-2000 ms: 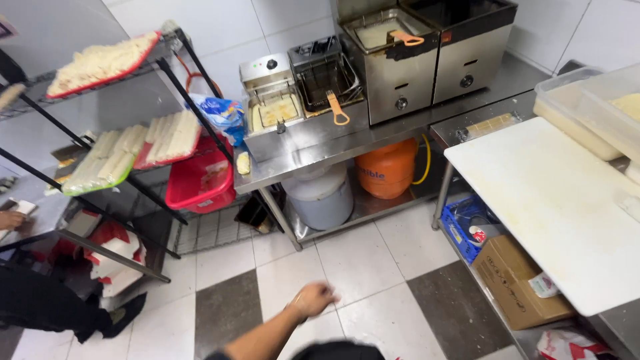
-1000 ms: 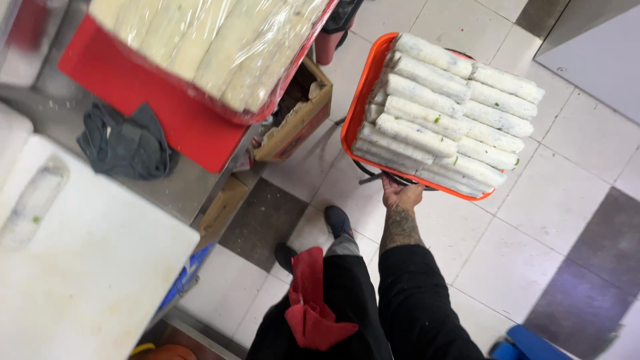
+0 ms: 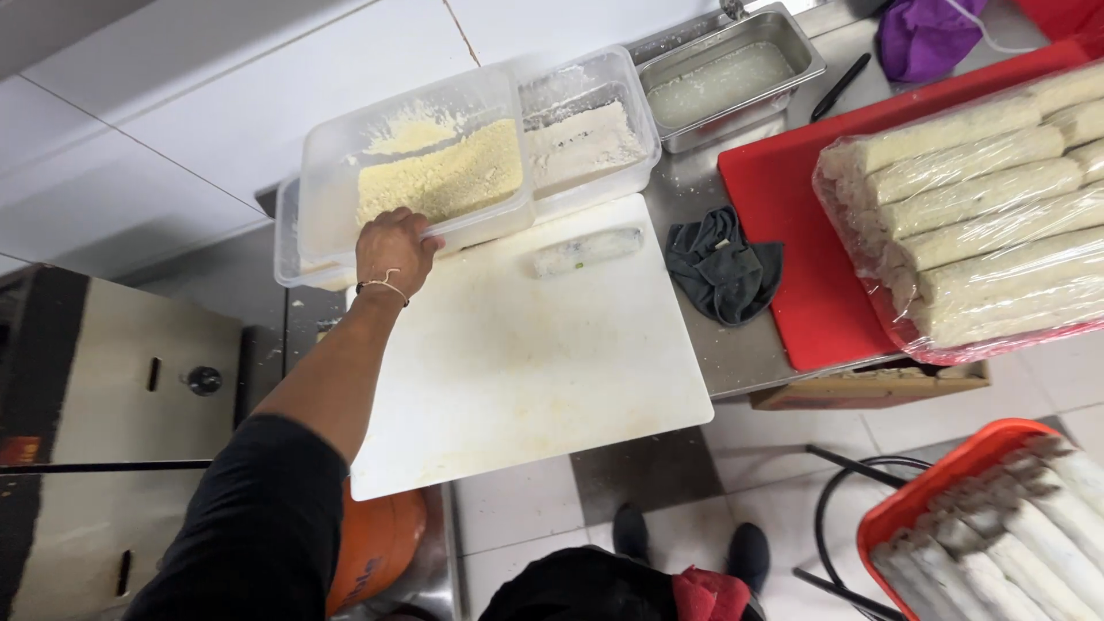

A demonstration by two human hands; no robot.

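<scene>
My left hand (image 3: 395,254) grips the near rim of a clear plastic tub (image 3: 332,185) of yellow crumbs, which rests partly over other tubs. Just right of it stands a plastic tub of white flour (image 3: 582,142). On the white cutting board (image 3: 526,371) lies one pale roll (image 3: 588,251), close to the tubs. A steel pan of cloudy liquid (image 3: 726,84) sits at the back. At the lower right, an orange-red tray (image 3: 878,526) holds stacked pale rolls (image 3: 1005,539). My right hand is out of view.
A dark cloth (image 3: 724,266) lies beside a red cutting board (image 3: 763,198). Plastic-wrapped rolls (image 3: 983,194) are stacked on the right. A black marker (image 3: 840,87) and a purple cloth (image 3: 927,39) are behind. Steel fryers (image 3: 138,371) stand left, an orange gas cylinder (image 3: 379,543) below.
The view has swung to the worktop. My left hand is now on the crumb tub. The tray of rolls, held out by a hand one second ago, is now at the lower right.
</scene>
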